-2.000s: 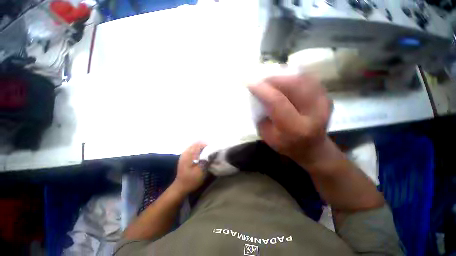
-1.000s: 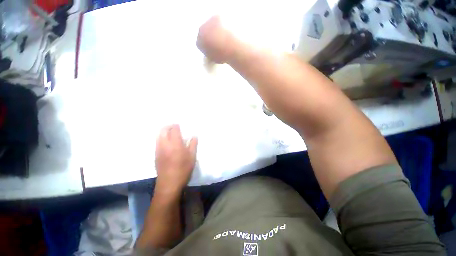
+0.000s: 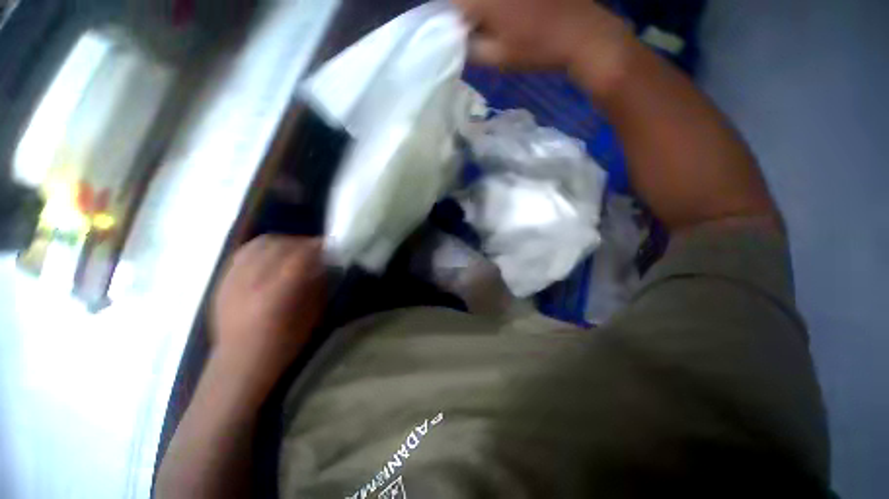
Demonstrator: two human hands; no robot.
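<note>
A white fabric piece (image 3: 400,127) hangs beyond the table edge, blurred by motion. My right hand (image 3: 507,34), at the top of the view, holds its upper corner. My left hand (image 3: 268,292) is by the table's front edge, close to the lower end of the fabric; its fingers are blurred and partly hidden, so its grip cannot be told. Below the fabric, a blue basket (image 3: 609,146) holds crumpled white pieces (image 3: 541,210).
The white sewing table (image 3: 166,322) runs along the left, its edge slanting. Part of the sewing machine bed (image 3: 107,107) is at the upper left, with a bright lamp glow and red strips (image 3: 93,203). Grey floor (image 3: 809,136) shows at the right.
The view has swung right, from the table to the basket. My right hand has left the table top and now holds up a white piece. My left hand has moved to the table's edge.
</note>
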